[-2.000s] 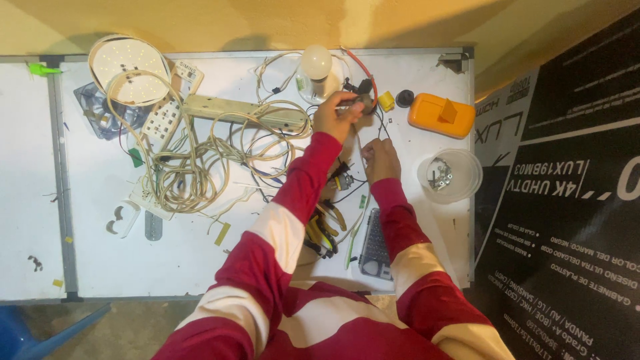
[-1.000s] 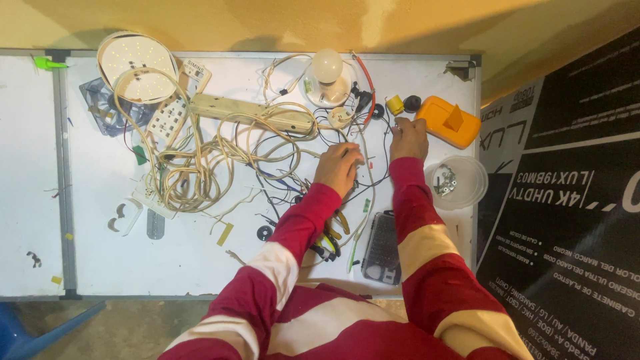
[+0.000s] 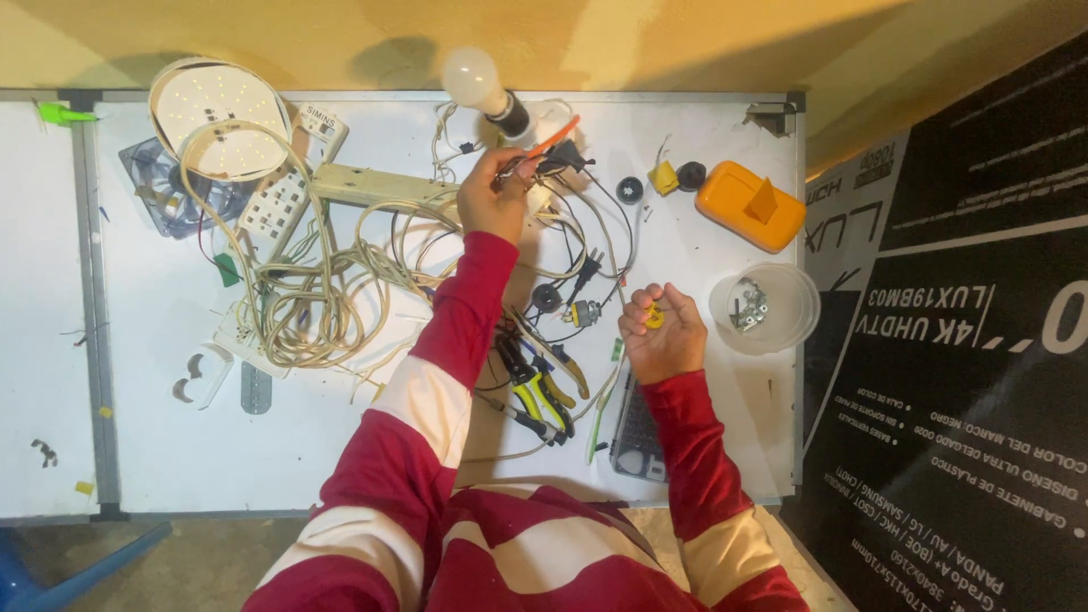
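Note:
My left hand point(image 3: 495, 197) is pinched on something thin and dark, probably wires, beside a red-orange strip point(image 3: 554, 138); the fingers partly hide it. Just above it, a white light bulb point(image 3: 473, 80) leans to the left in a black lamp socket point(image 3: 510, 116), near a round white base. My right hand point(image 3: 665, 333) is palm up with curled fingers around a small yellow part point(image 3: 654, 317). Between the hands lie black cables, a black plug point(image 3: 588, 269) and a metal-and-yellow connector point(image 3: 583, 314). Yellow-and-black pliers point(image 3: 541, 395) lie nearer to me.
Coiled beige cables point(image 3: 327, 297), power strips, a round LED panel point(image 3: 223, 127) and a clear fan point(image 3: 183, 200) occupy the left. At right are an orange case point(image 3: 750, 206), a clear tub point(image 3: 803, 308) of metal parts, and a large black box point(image 3: 960, 374). A grey case point(image 3: 637, 433) lies near the front edge.
My left hand has moved up to the lamp socket. My right hand has drawn back from beside the orange case and turned palm up. The bulb, upright before, now leans left.

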